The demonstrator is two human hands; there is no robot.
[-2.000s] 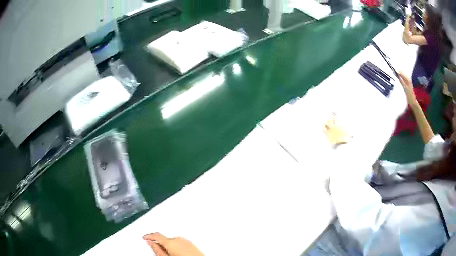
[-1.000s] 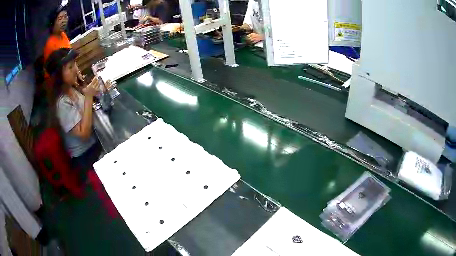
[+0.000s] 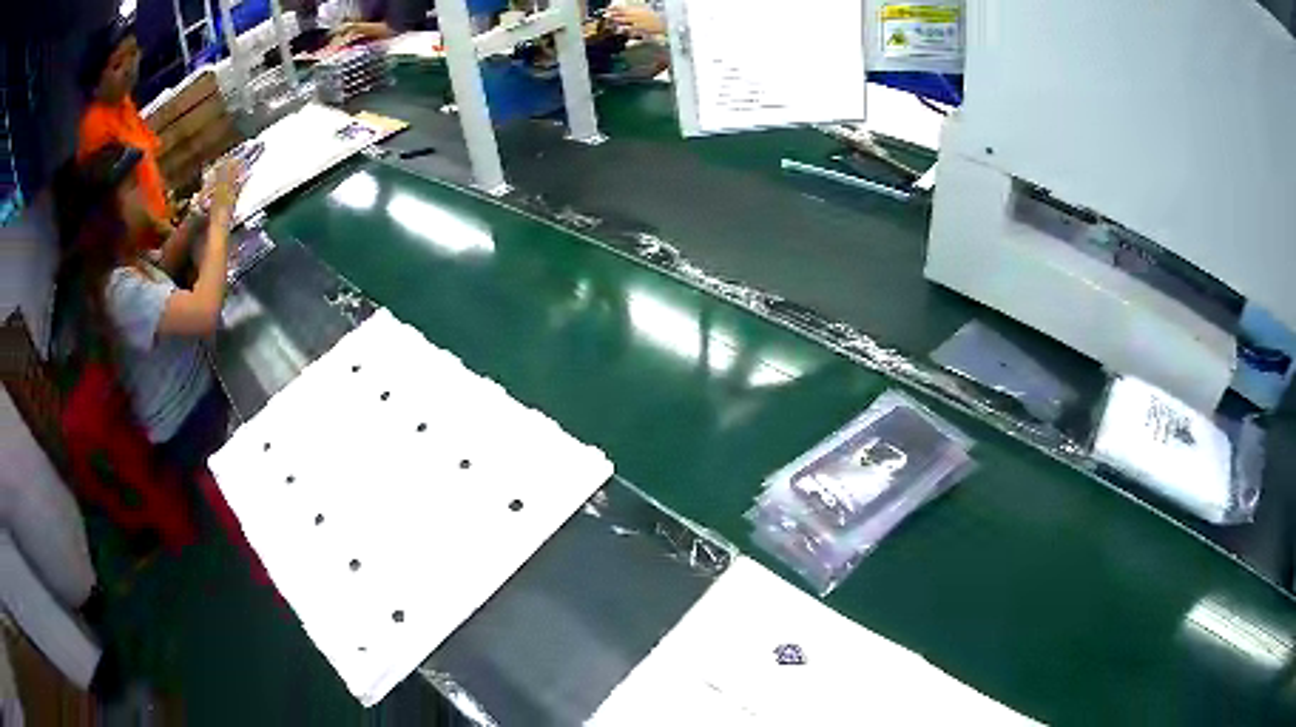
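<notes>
A bundle of bagged frames (image 3: 863, 483), grey and glossy, lies overlapping on the green belt (image 3: 682, 405). It is the nearest item in front of me. A white foam sheet (image 3: 853, 668) covers the bench at the bottom edge, with a small dark triangle mark on it. A white board with dark holes (image 3: 412, 497) lies to the left beside the belt. Neither my left hand nor my right hand is in the picture.
A bulk pack of empty bags (image 3: 1168, 443) lies beyond the belt at right, beside a white machine (image 3: 1109, 185). A person in a grey top (image 3: 149, 334) stands at far left, another in orange behind. A white post frame (image 3: 472, 100) stands beyond the belt.
My view has turned from right to left since the first frame, and my hand seen there is out of view. Since the second frame, the bagged bundle sits further left in view.
</notes>
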